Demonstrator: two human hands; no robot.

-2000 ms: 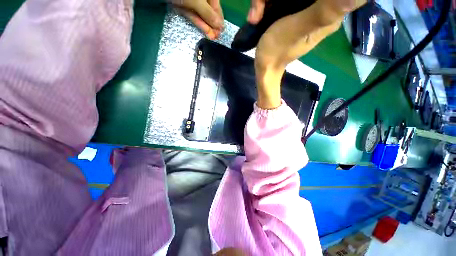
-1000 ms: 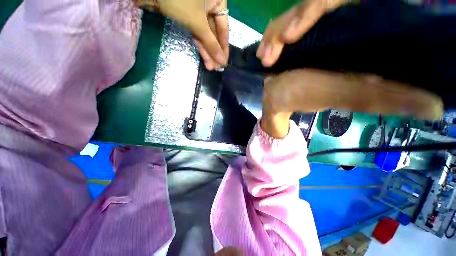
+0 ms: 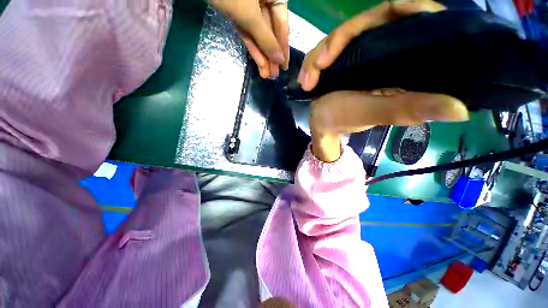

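A flat black panel unit (image 3: 255, 135) lies on a silvery foam sheet (image 3: 201, 114) on the green bench. My right hand (image 3: 360, 78) is wrapped around a thick black electric screwdriver (image 3: 420, 57), its narrow end pointing left over the unit's far part. My left hand (image 3: 262, 36) is beside that end, thumb and fingertips pinched together above the unit's far left part. Whether a screw is between the fingertips cannot be told. My hands and the tool hide the unit's far side and much of its right part.
A round dish with dark speckled contents (image 3: 412, 143) stands right of the unit. A second dish (image 3: 452, 171) and a blue bin (image 3: 468, 191) stand farther right. A black cord (image 3: 444, 168) runs across the right side. A red bin (image 3: 457, 277) and cardboard boxes (image 3: 416, 295) are on the floor.
The screwdriver has swung from the far edge to lie across the right, its narrow end now by my left fingertips. My left hand has moved nearer, over the unit.
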